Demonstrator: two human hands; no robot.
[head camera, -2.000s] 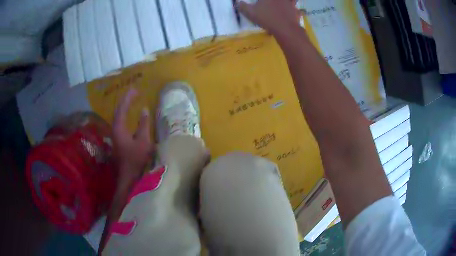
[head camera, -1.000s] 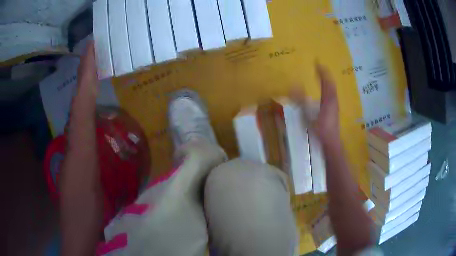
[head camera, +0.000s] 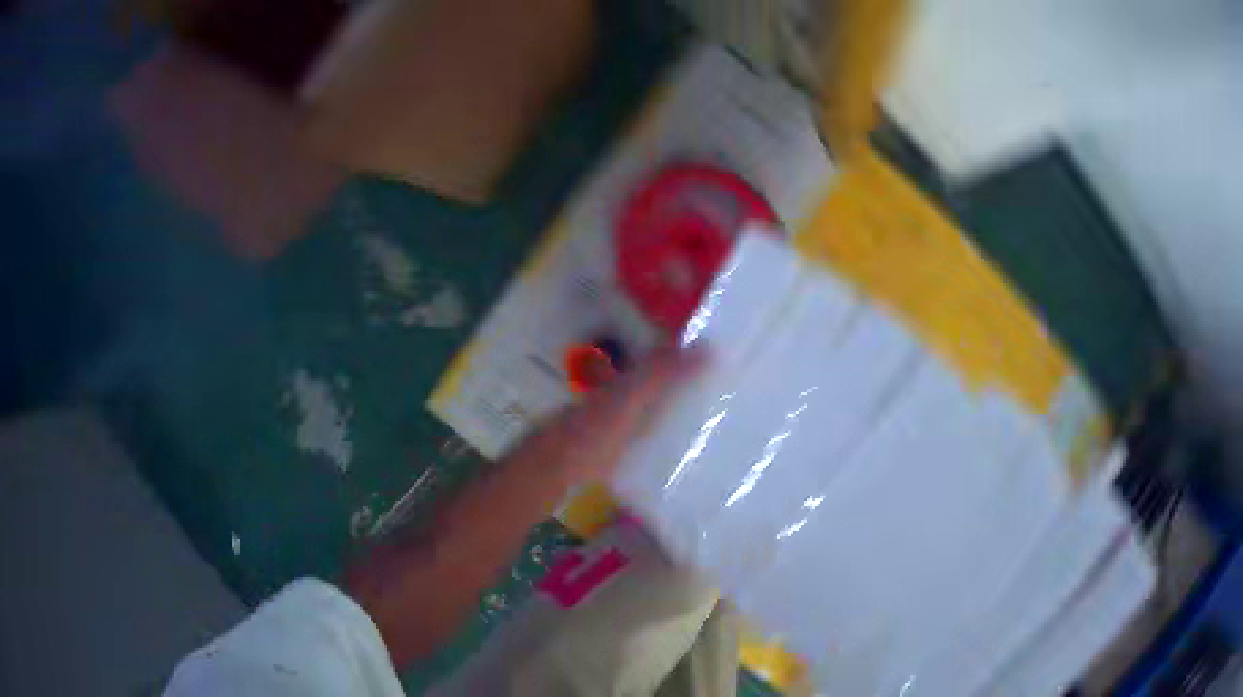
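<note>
The view is blurred by motion. A row of white product boxes (head camera: 872, 477) is off the floor in front of me, with shiny streaks on its white sides. My left hand (head camera: 661, 388) is against the row's left end and holds it there; the fingers are blurred and partly hidden by the boxes. My right hand is not in view. The yellow and white printed cardboard sheet (head camera: 941, 279) lies under and behind the row.
A red round item (head camera: 688, 245) and a small orange and dark blue object (head camera: 594, 365) are on the sheet beyond my left hand. A brown carton (head camera: 450, 95) stands at the upper left on the green floor (head camera: 368, 327).
The view has swung to the left. The row of product boxes is now lifted off the sheet, with my left hand at its end. My right hand has gone out of view.
</note>
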